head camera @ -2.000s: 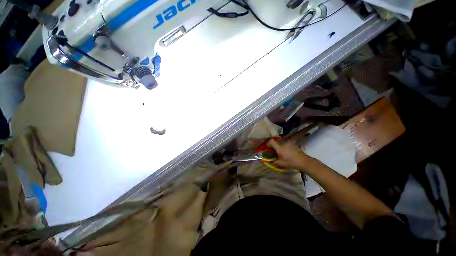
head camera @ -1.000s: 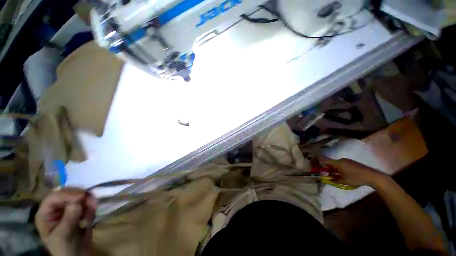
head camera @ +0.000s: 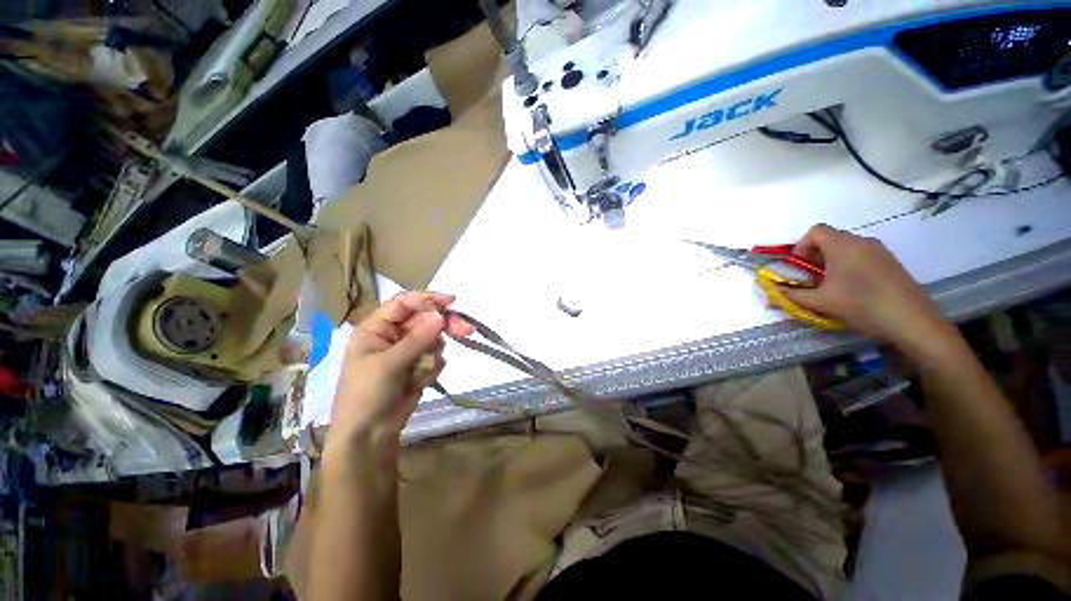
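My left hand (head camera: 393, 352) pinches one end of a narrow tan strip (head camera: 529, 366) above the table's left part. The strip hangs in loops over the ridged front edge towards my lap. My right hand (head camera: 863, 282) holds scissors (head camera: 789, 276) with one red and one yellow handle loop above the table. The blades point left and look slightly parted. A small curved scrap (head camera: 568, 308) lies alone on the white table (head camera: 640, 288). A tan cloth panel (head camera: 493, 505) lies over my lap.
The JACK sewing machine (head camera: 752, 100) stands at the back right, with a black cable near its base. Tan panels (head camera: 429, 194) lie left of the needle area. A round yellow-tan roll (head camera: 188, 323) is at far left.
The view has swung left. My right hand has raised the scissors from above the lap to over the table. My left hand, out of view two seconds ago, still holds the strip.
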